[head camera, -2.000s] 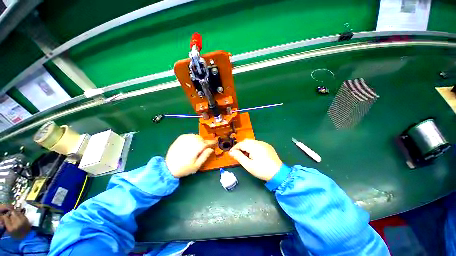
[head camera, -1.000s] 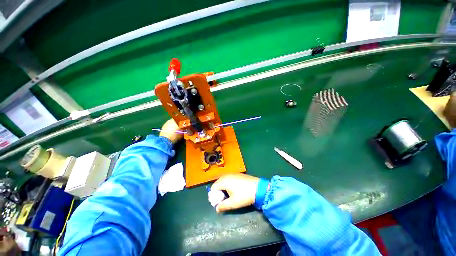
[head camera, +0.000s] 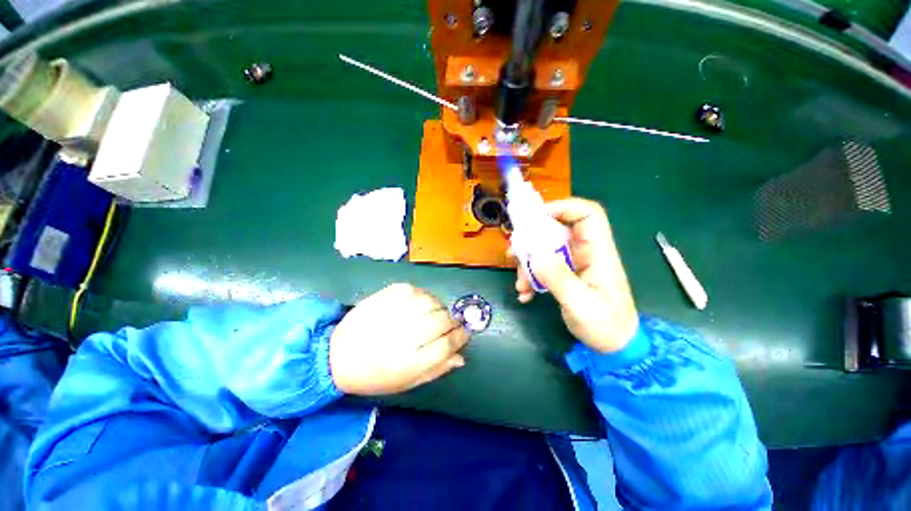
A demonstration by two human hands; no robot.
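Observation:
My right hand (head camera: 584,274) holds the small white squeeze bottle (head camera: 536,232), its blue tip pointing up toward the press head. My left hand (head camera: 398,339) is in front of the orange base, its fingertips on a small round component (head camera: 472,312), dark-rimmed with a shiny centre. The orange toggle press (head camera: 433,195) stands behind both hands; its red handle is out of view. The black notched nest (head camera: 488,208) on the base is partly hidden by the bottle, and I cannot tell what it holds. Thin pale rods (head camera: 639,129) stick out on both sides of the press.
White paper (head camera: 371,224) lies left of the base. A pale craft knife (head camera: 681,270) lies to the right, with a striped grey block (head camera: 864,177) beyond. Small dark components lie at back left (head camera: 258,72) and right (head camera: 710,117). A white box (head camera: 150,145) and blue device (head camera: 60,220) are at left.
My right hand has lifted the bottle from near the bench to the front of the press. My left hand has come from behind the press's left side to the small component. The view has tilted down and closer.

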